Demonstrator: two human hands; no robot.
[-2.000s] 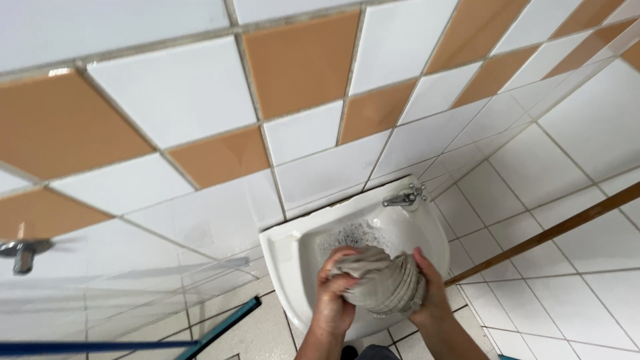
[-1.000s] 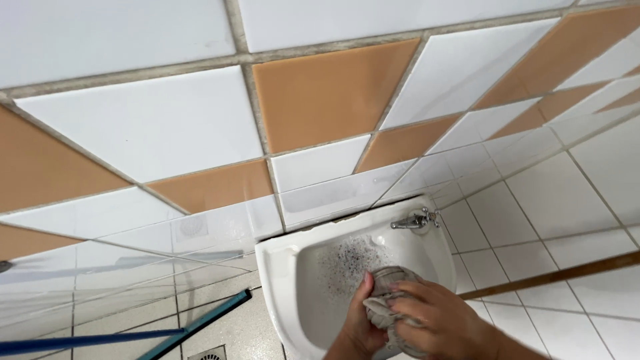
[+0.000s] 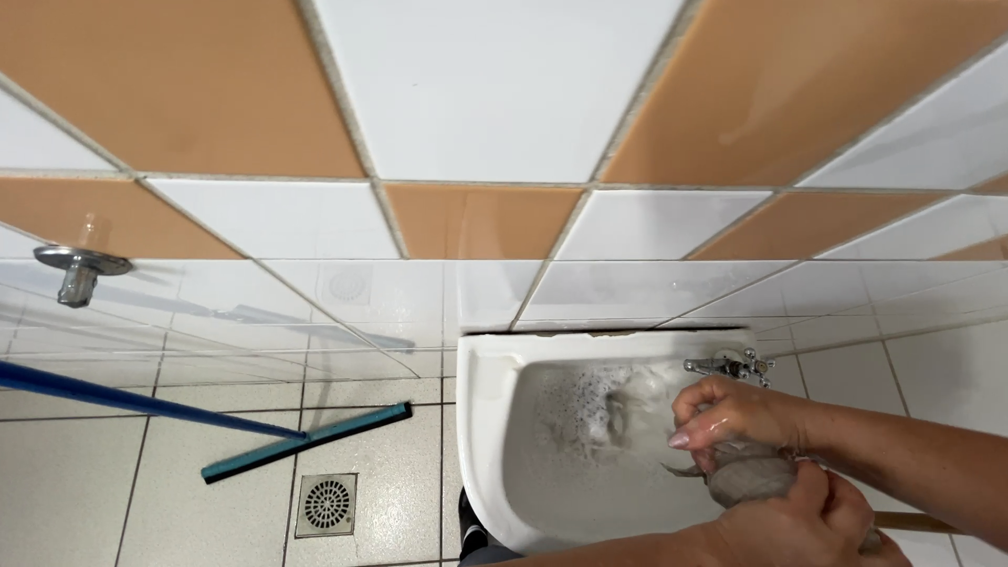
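A wet grey cloth (image 3: 752, 474) is bunched between my hands over the right side of a white wall-mounted washbasin (image 3: 487, 441). My right hand (image 3: 732, 417) grips its upper part, just below the chrome faucet (image 3: 720, 366). Lower down, my left hand (image 3: 803, 512) is closed around the other end, and some cloth shows past its fingers. A loose corner of the cloth hangs to the left over the bowl. Cloudy, foamy water with dark specks (image 3: 602, 409) lies in the basin.
At left, a floor squeegee (image 3: 307, 442) with a blue handle rests on the tiles, near a square floor drain (image 3: 327, 505). A metal fixture (image 3: 79, 272) juts from the tiled wall. Part of a shoe (image 3: 471, 524) shows below the basin, and a wooden pole (image 3: 913, 522) at lower right.
Both hands have shifted with the cloth to the basin's right side, close to the faucet. The cloth was a wider bundle two seconds ago and is now squeezed narrower. The view has moved.
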